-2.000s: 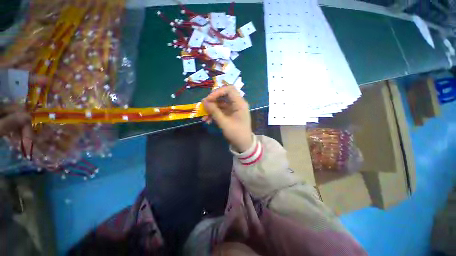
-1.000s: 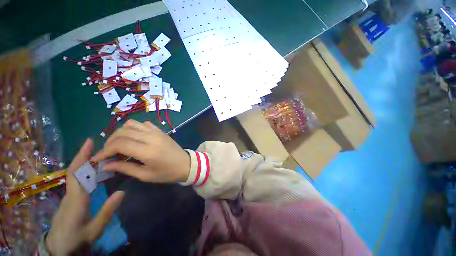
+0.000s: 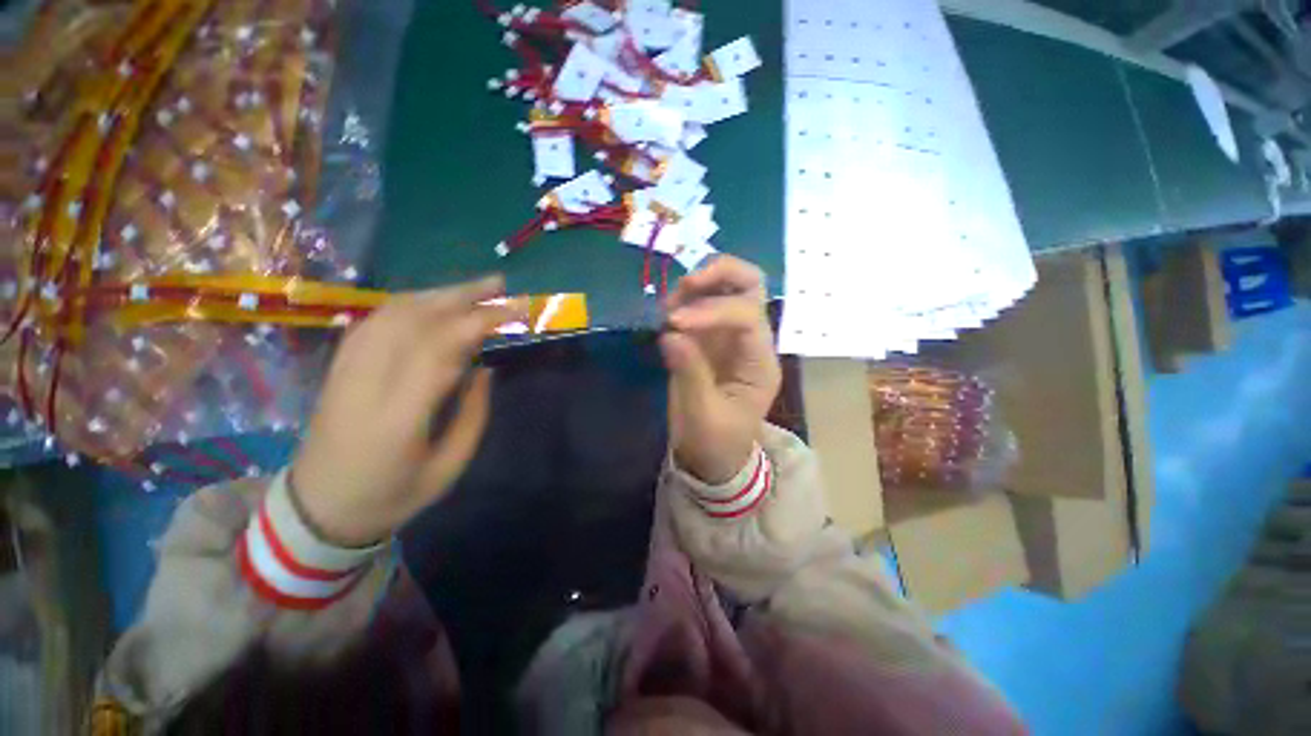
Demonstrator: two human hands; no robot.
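An amber flexible strip (image 3: 561, 312) runs from the bagged amber stock (image 3: 216, 173) along the bench's near edge. My left hand (image 3: 381, 410) lies across this strip, back up, fingertips near its right end and thumb apart below. Whether it grips the strip is hidden. My right hand (image 3: 723, 367) is raised just right of the strip's end, thumb and fingers bent close together. A small dark bit shows at its fingertips, too blurred to name. Behind it lies a loose pile of white pads (image 3: 643, 125) with red wires and tiny white plugs.
Fanned white die-cut sheets (image 3: 891, 187) with dark dots overhang the bench edge at right. Below them an open cardboard carton (image 3: 1057, 360) holds an amber-red bundle (image 3: 935, 424) in clear plastic. The green bench top (image 3: 446, 130) shows between stock and pile. The floor is blue.
The view has swung back left. A second ago both hands were together at a white pad at lower left; now they are apart, my left hand over the amber strip and my right beside its end.
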